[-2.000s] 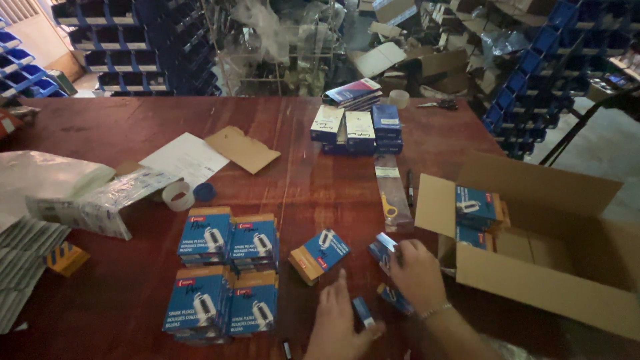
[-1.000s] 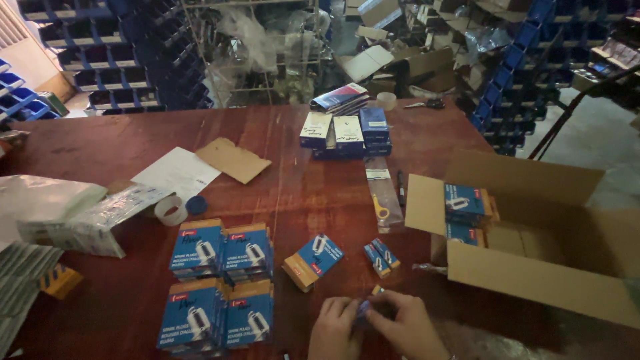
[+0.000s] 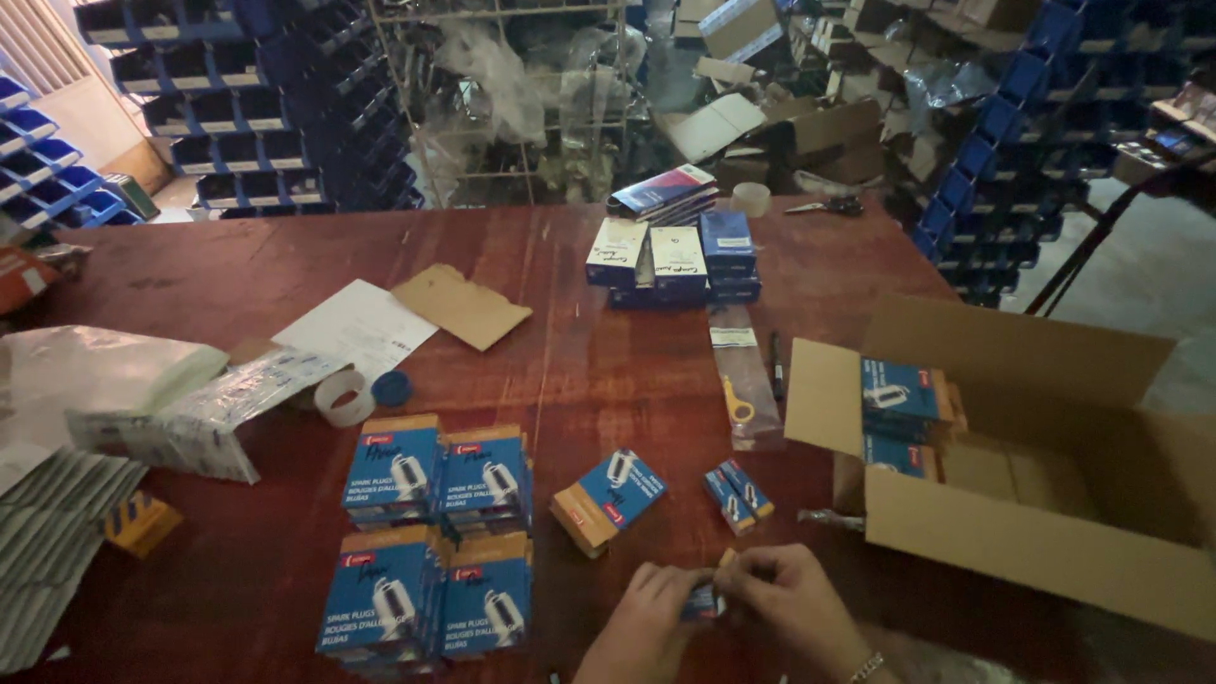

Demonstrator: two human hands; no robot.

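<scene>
Both hands meet at the lower right of centre over a small blue and orange spark plug box. My left hand grips its left side, while the fingers of my right hand pinch its orange end. Just beyond them, two small spark plug boxes lie side by side. A larger spark plug carton rests at an angle to their left. Farther left, stacks of spark plug cartons stand in a block. How far the held box's end is opened cannot be told.
An open cardboard box with spark plug cartons inside stands at the right. Behind are blue and white boxes, a plastic bag with yellow scissors and a black marker. Plastic packaging and a tape roll lie at left.
Two seconds ago my right hand was at the small boxes beside the carton; it has since moved down and left to my left hand. The two small boxes now lie side by side.
</scene>
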